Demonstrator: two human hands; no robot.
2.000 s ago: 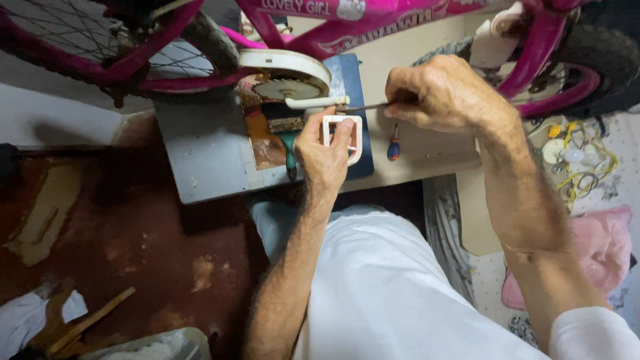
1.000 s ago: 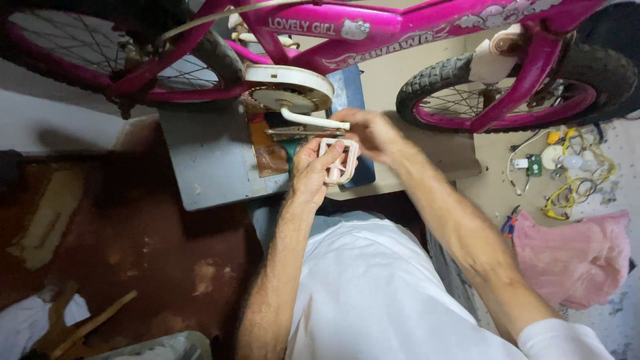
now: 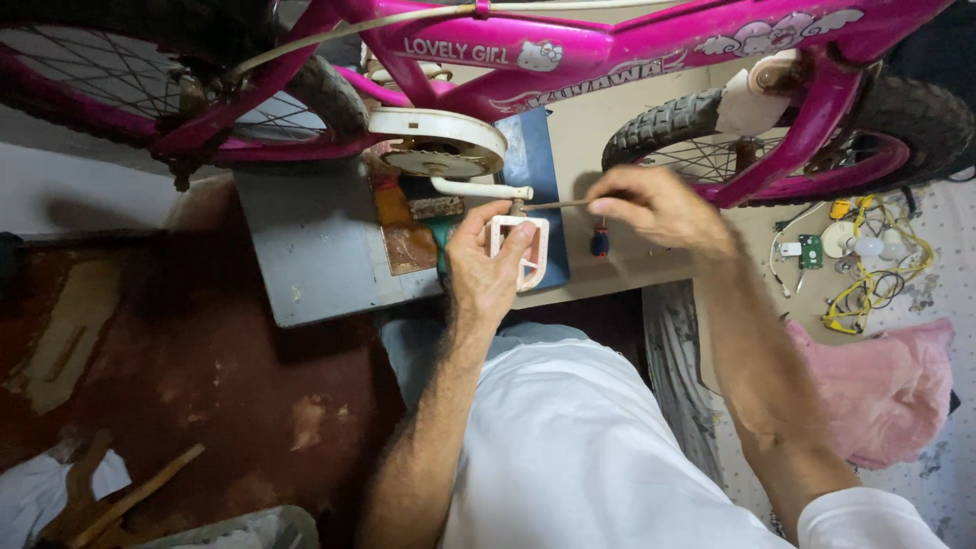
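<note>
My left hand (image 3: 488,263) grips a white plastic bicycle pedal (image 3: 540,263) just below the end of the white crank arm (image 3: 480,188) of a pink child's bicycle (image 3: 488,65). A thin metal tool, seemingly a wrench (image 3: 558,204), reaches from the pedal's axle to my right hand (image 3: 659,210), whose fingers are closed on its far end. Its jaw is too small to make out. Above the crank arm is the white chain guard (image 3: 442,130) with the chainring. A dark blue screwdriver handle (image 3: 600,241) lies below my right hand.
Under the bicycle are a grey board (image 3: 313,252) and a blue flat piece (image 3: 553,175). A green-handled tool (image 3: 442,232) lies left of my left hand. The front wheel (image 3: 663,126) is behind my right hand. Yellow wires (image 3: 862,290), bulbs and pink cloth (image 3: 900,389) lie at right.
One second ago my right hand was close by the crank end; now it is farther right, at the tool's far end. My left hand stays on the pedal.
</note>
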